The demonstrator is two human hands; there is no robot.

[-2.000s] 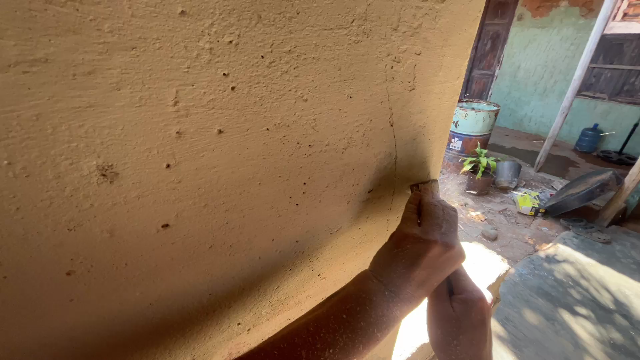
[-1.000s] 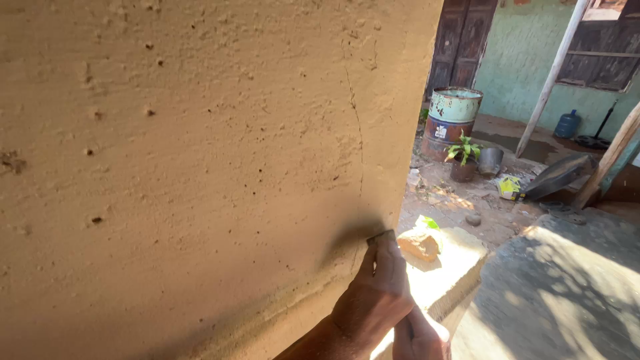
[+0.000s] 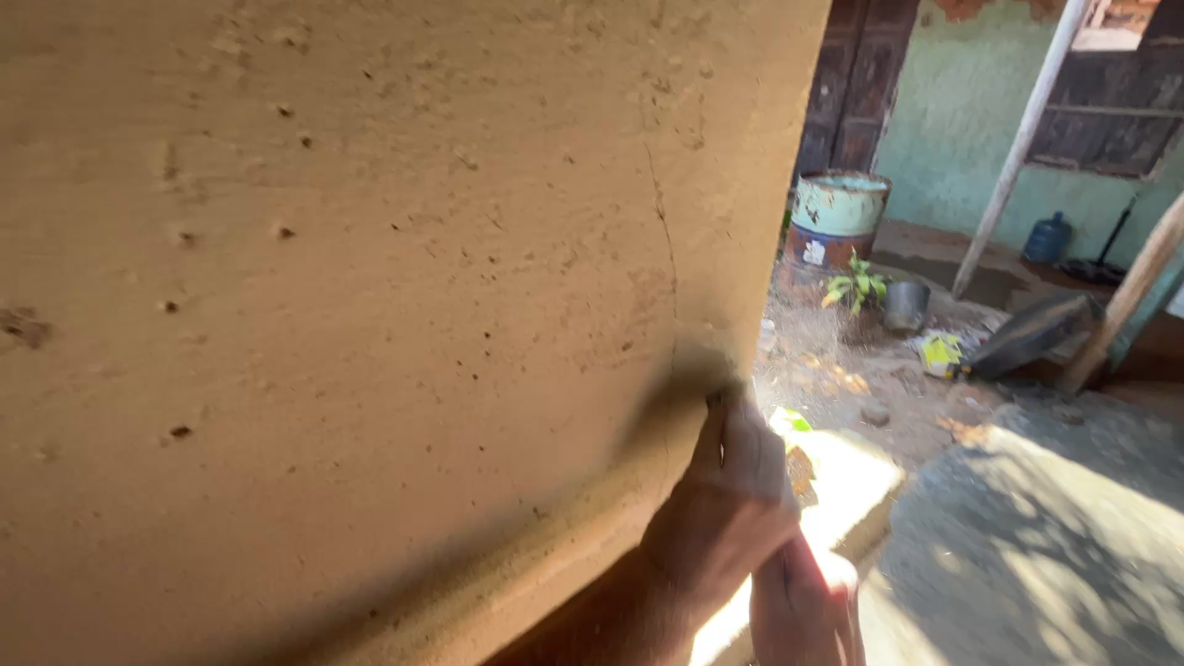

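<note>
My left hand (image 3: 726,495) is raised to the right edge of a yellow-ochre plastered wall (image 3: 416,277), its fingers closed around a small flat piece (image 3: 715,400). Only the dark edge of that piece shows at the fingertips, too blurred to name. Just below and to the right is my right hand (image 3: 805,592), close against the left one; its fingers are mostly hidden. A thin crack (image 3: 664,231) runs down the wall above the hands, whose shadow falls beside them. Small pits and bumps mark the plaster.
A sunlit ledge (image 3: 856,476) with a stone chunk (image 3: 800,472) lies right of the hands. Beyond stand a rusty drum (image 3: 837,217), a leafy plant (image 3: 856,282), a metal bucket (image 3: 906,307), a blue water jug (image 3: 1048,238) and slanting wooden poles (image 3: 1022,148).
Against the crack, the hands moved down the wall's edge between the first two frames, then back up a little by now. The left hand has kept its hold on the flat piece.
</note>
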